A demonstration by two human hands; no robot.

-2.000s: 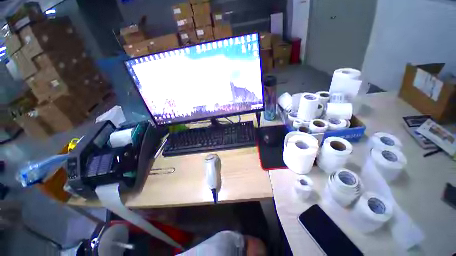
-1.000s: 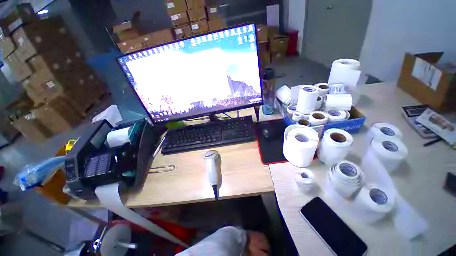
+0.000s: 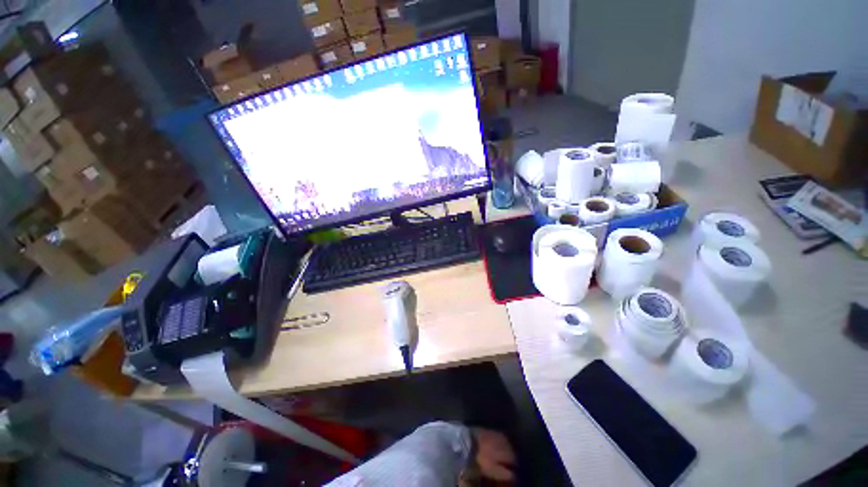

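Observation:
A smartphone [image 3: 633, 421] with a black screen lies on the right desk, nearest me. Label rolls stand and lie beyond it: a small white roll [image 3: 573, 325], a large upright roll [image 3: 564, 271], a brown-cored roll [image 3: 631, 262] and several on their sides. A loose label strip [image 3: 776, 399] trails across the desk. My left hand [image 3: 493, 457], below a grey-white sleeve, is at the bottom edge under the desk front, small and dim; its fingers are unclear. My right hand is not in view.
A barcode scanner [image 3: 400, 319] lies before the keyboard [image 3: 390, 252] and monitor [image 3: 357, 143]. A black label printer [image 3: 200, 304] stands left, its strip hanging down. The mouse pad [image 3: 509, 271] adjoins the rolls. Behind them is a blue carton [image 3: 657, 224] full of rolls.
The whole view has shifted slightly, with the desk items higher in the picture. More of my left hand shows at the bottom. The desk items have kept their places.

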